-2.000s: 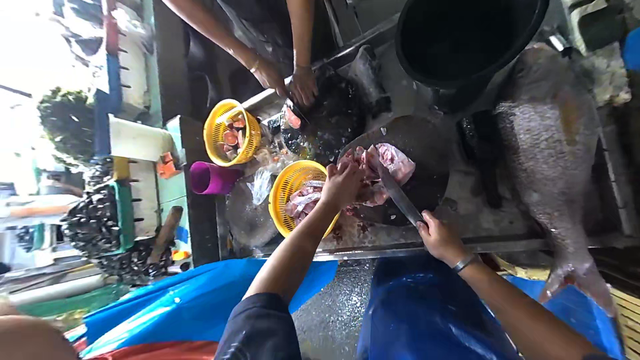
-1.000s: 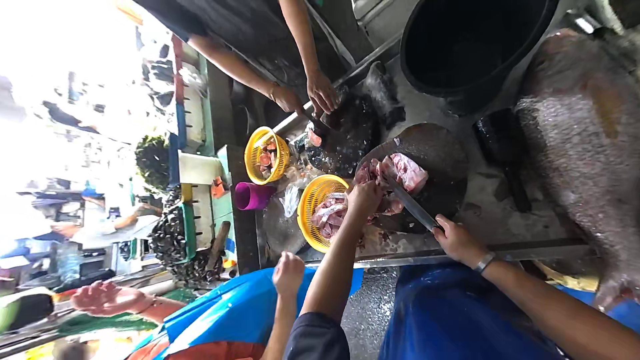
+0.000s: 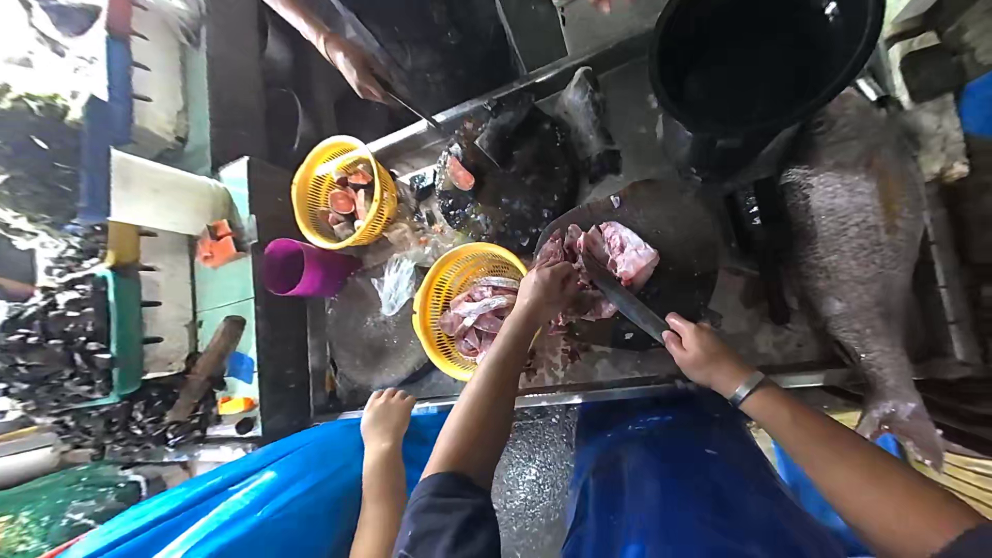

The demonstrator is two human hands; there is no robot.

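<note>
My right hand grips the handle end of a long knife, whose blade lies against raw fish meat on a round dark cutting board. My left hand rests on the near left part of the meat; its fingers are partly hidden, and it appears to hold the meat. Left of it, touching the board's side, a yellow plastic basket holds cut fish pieces. A large whole fish lies at the right.
Another person's hand holds a knife beyond a second board. A small hand is at the near edge. Also around are a yellow basket of fish pieces, a purple cup, a black tub and a dark cleaver-like tool.
The other person's knife hand has moved away from the far board, and their second hand has left it. The small hand has moved to the table's near edge. My hands remain at the meat.
</note>
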